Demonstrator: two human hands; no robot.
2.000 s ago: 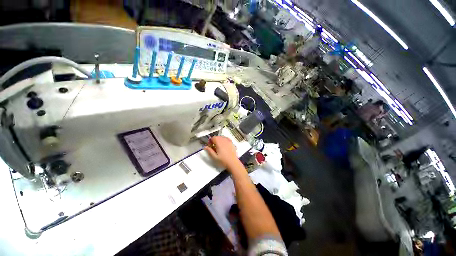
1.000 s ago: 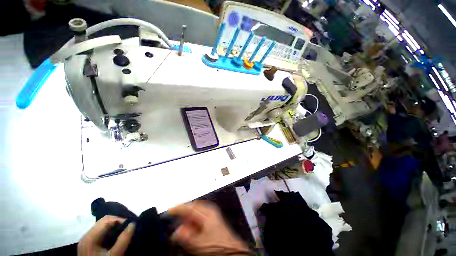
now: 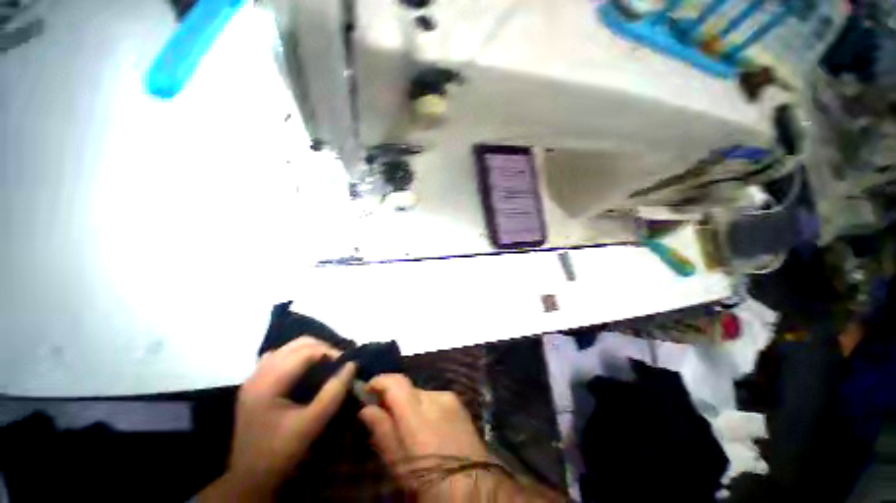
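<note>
A small dark garment piece is held at the front edge of the white machine table. My left hand pinches it between thumb and fingers. My right hand is close beside, its fingertips at the piece's right side around a small greyish thing, too blurred to name. The white sewing machine stands beyond, with its needle area blurred.
A phone with a lit screen lies on the machine bed. A teal-handled tool lies to its right. A bright blue handle is at upper left. Black cloth and white cloth lie lower right.
My right hand went from the teal tool's place to the dark piece, and my left hand came into view holding it. The view has since shifted closer, and both hands stay at the piece.
</note>
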